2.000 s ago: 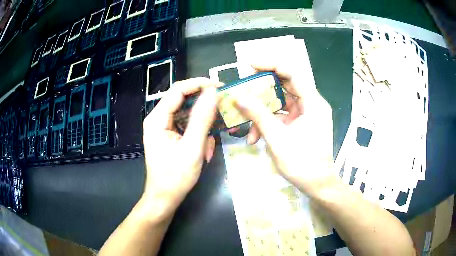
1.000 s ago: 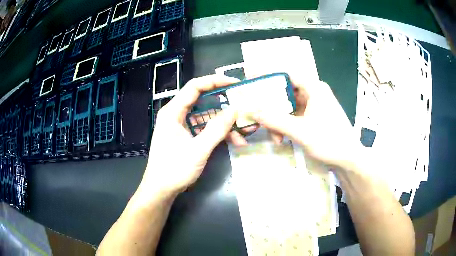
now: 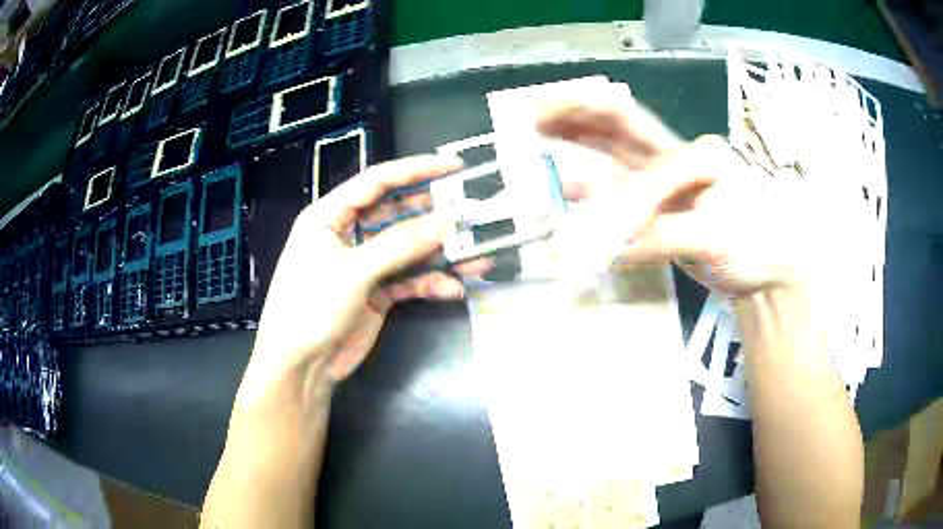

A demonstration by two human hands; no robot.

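My left hand point(image 3: 357, 243) grips a dark teal phone front housing point(image 3: 556, 184) by its keypad end, above the worktop. A pale adhesive frame point(image 3: 491, 246) shows around its screen window. My right hand point(image 3: 713, 212) is to the right of the housing, its fingers curled and blurred. Glare hides whether it holds a peeled piece or touches the housing. Below the hands lie long white adhesive sheets point(image 3: 579, 403), strongly overexposed, with a faint yellowish pattern at the lower end.
A glossy black blister tray point(image 3: 279, 222) at left holds rows of housings, some with pale window frames. At right lies a fanned pile of spent white sheets point(image 3: 843, 238) with tan scraps point(image 3: 760, 139) on top. A pale metal rail point(image 3: 517, 52) runs along the back.
The pale rectangle that covered the housing's window is no longer over it, and a pale frame outline shows. My right hand has moved right, off the window. My left hand has shifted slightly left.
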